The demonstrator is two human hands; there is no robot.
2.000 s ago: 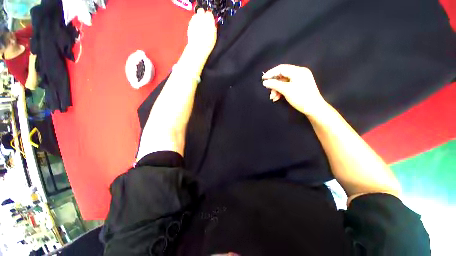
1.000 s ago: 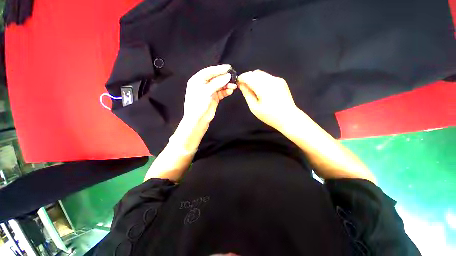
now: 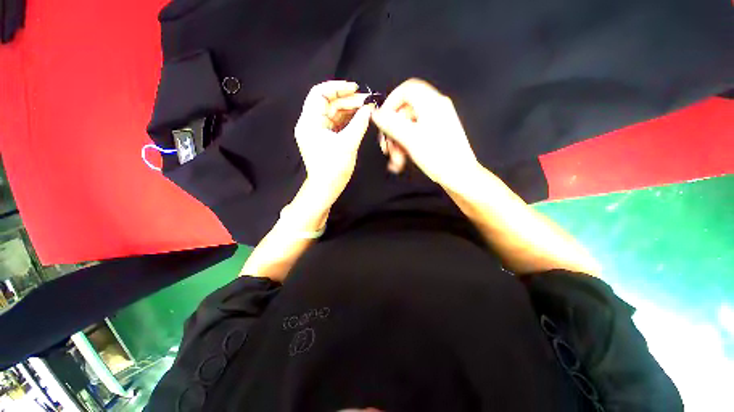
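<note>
A dark coat (image 3: pixel 499 72) lies spread across the table, its collar at the left with a neck label (image 3: pixel 185 146) and a pale hanger hook (image 3: pixel 150 158). One round button (image 3: pixel 232 84) shows near the collar. My left hand (image 3: pixel 331 129) pinches a dark coat button (image 3: pixel 373 99) between thumb and fingertips above the coat. My right hand (image 3: pixel 418 125) is close against the button, its thumb and forefinger together; some of its fingers are blurred. A tiny bright glint shows at the fingertips; I cannot tell a needle or thread for sure.
Red cloth (image 3: pixel 88 161) covers the table at the left and shows at the right edge. Another dark garment (image 3: pixel 105 294) hangs at the lower left table edge. Green floor (image 3: pixel 636 233) lies to the right, and bench parts stand at the lower left.
Two seconds ago my left hand was at the button pile; it now holds a button over the coat. Since one second ago, my right hand's fingers have curled beside it. The view has shifted.
</note>
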